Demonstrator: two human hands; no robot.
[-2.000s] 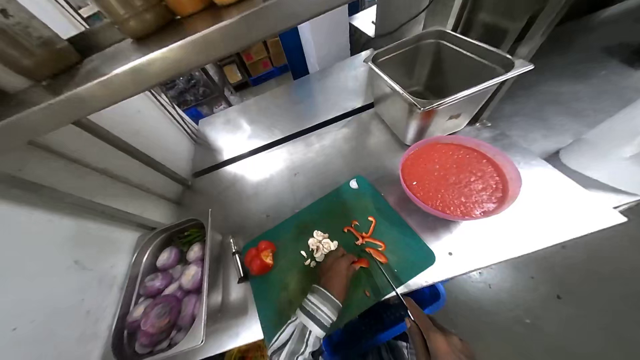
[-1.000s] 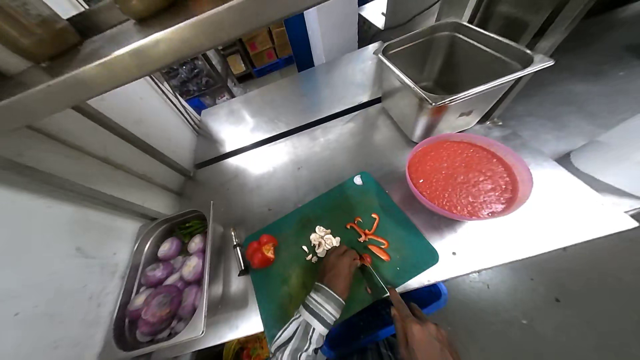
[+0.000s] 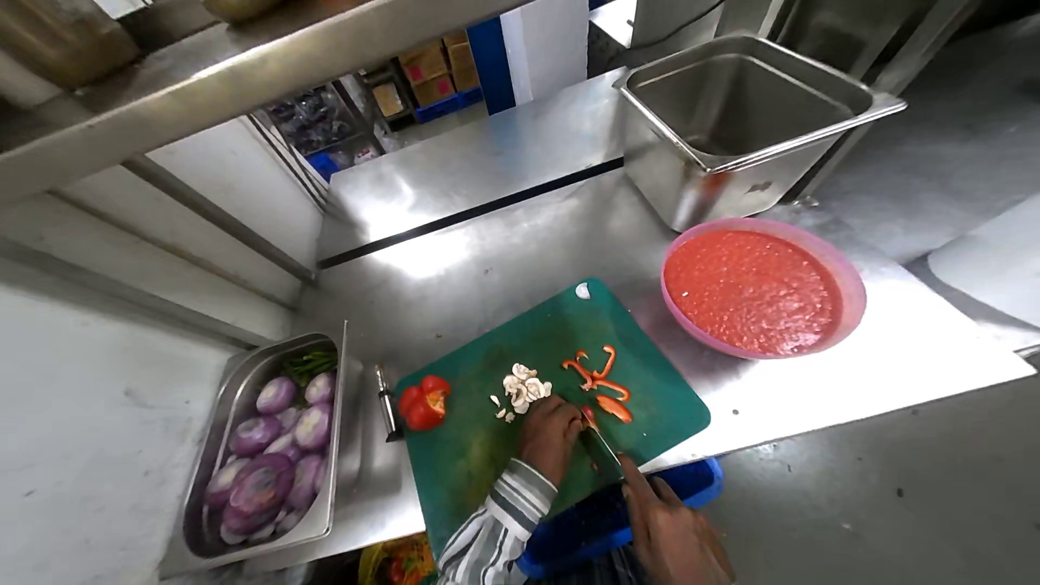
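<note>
My left hand point(image 3: 550, 435) presses a piece of red bell pepper point(image 3: 589, 417) against the green cutting board point(image 3: 479, 479), its fingertips mostly hidden. My right hand point(image 3: 670, 528) grips a knife point(image 3: 603, 448), whose blade lies beside the left fingertips at the pepper. Several red pepper strips point(image 3: 609, 386) lie just beyond the blade. Sliced mushrooms point(image 3: 524, 387) are heaped above my left hand. A larger cut piece of red bell pepper point(image 3: 424, 403) rests at the board's left edge. A small white piece point(image 3: 582, 290) lies at the far corner.
A steel pan of peeled red onions and green chillies point(image 3: 337, 455) stands left, near a metal-ended tool point(image 3: 387, 402). At right are a pink bowl of red sauce point(image 3: 851, 292) and a deep steel container point(image 3: 666, 175). A blue bin point(image 3: 707, 479) sits below the counter edge; a steel shelf point(image 3: 244, 61) crosses above.
The knife and my right hand have shifted slightly at the board's near side. My left hand stays by the mushrooms, on the pepper.
</note>
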